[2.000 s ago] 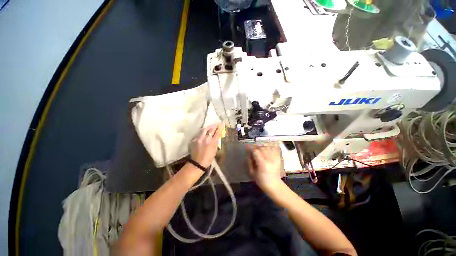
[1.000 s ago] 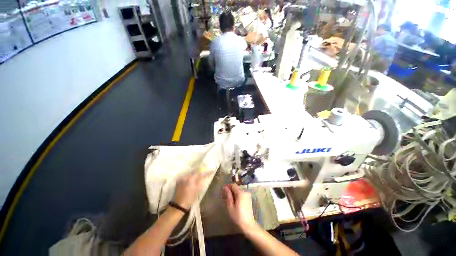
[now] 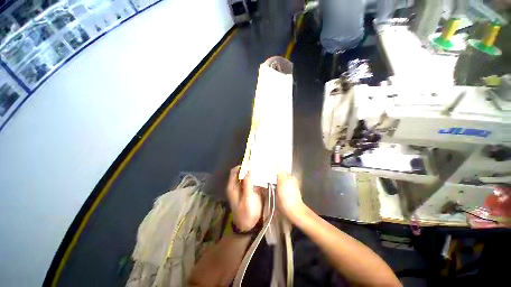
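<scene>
A cream canvas bag (image 3: 273, 123) is held up in front of me, folded or curled into a long narrow shape, left of the sewing machine. My left hand (image 3: 245, 202) grips its lower left edge. My right hand (image 3: 288, 196) grips its lower right edge. Long cream straps (image 3: 255, 246) hang from between my hands toward my lap. The white sewing machine (image 3: 414, 112) with blue lettering stands to the right, with no bag under its needle.
A heap of cream bags (image 3: 173, 230) hangs at lower left. The dark floor with a yellow line (image 3: 162, 115) and a white wall lie beyond it. Thread cones (image 3: 448, 33) stand behind the machine. A seated person (image 3: 342, 25) is partly visible at the top.
The bag has come off the machine bed and is raised to the left, narrowed from its flat spread. Both hands now grip it. The camera view has turned left.
</scene>
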